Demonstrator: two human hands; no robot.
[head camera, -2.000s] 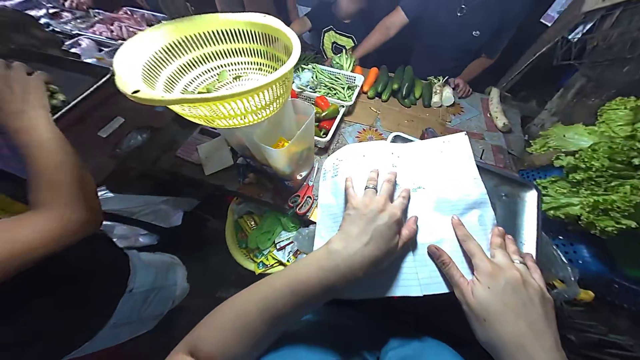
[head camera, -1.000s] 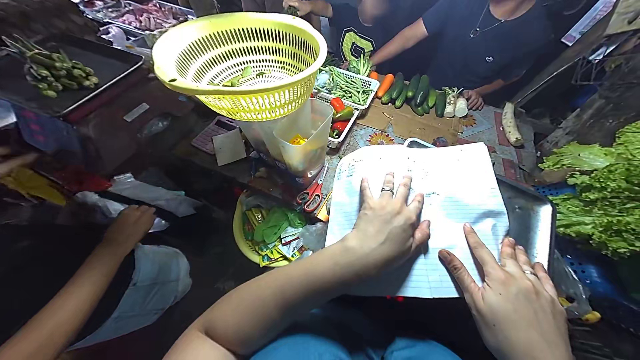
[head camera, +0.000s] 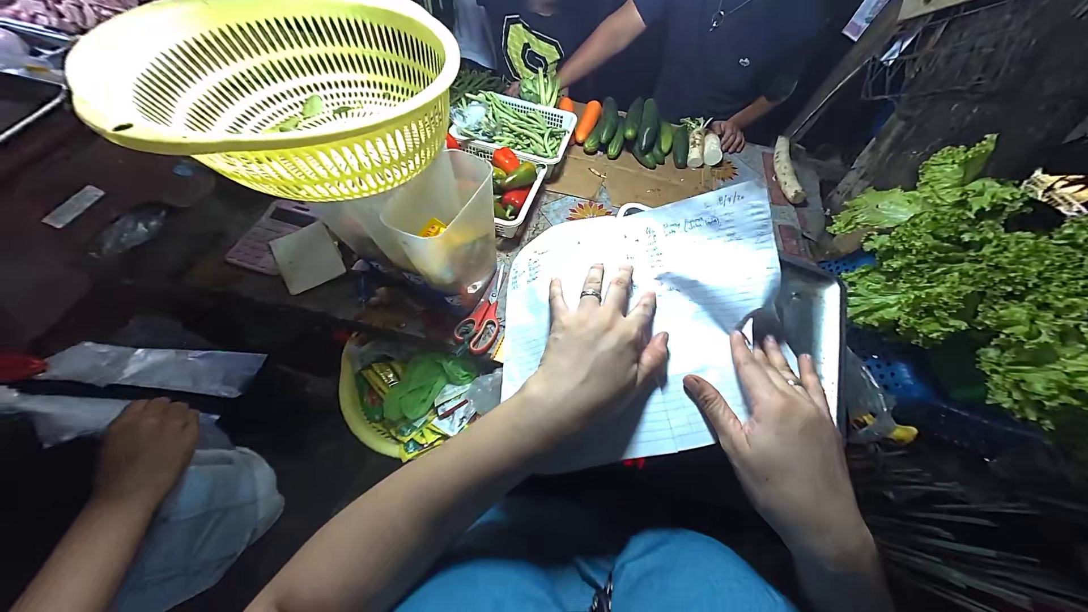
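Observation:
An open lined notebook (head camera: 680, 340) with handwriting lies over a metal tray (head camera: 812, 323), whose right side shows. My left hand (head camera: 595, 340) rests flat on the left page, fingers spread, a ring on one finger. At the right page's lower right is my right hand (head camera: 769, 399), its fingertips by the edge of the page, which is lifted and curls there with a shadow under it. Whether the fingers pinch the paper cannot be told. Red-handled scissors (head camera: 483, 323) lie left of the notebook, beside a clear plastic container (head camera: 442, 221).
A yellow plastic colander (head camera: 408, 157) stands high at upper left, with a yellow basket (head camera: 350, 399) of packets below. Beans, peppers, carrots and cucumbers (head camera: 648, 127) lie behind the notebook, lettuce (head camera: 960, 272) at right. Two people stand across the table; another person's hand (head camera: 149, 442) is at left.
My right hand has moved up along the page, and the right page's edge, flat before, is now lifted. My left hand stays on the notebook. The other person's arm at left has come lower.

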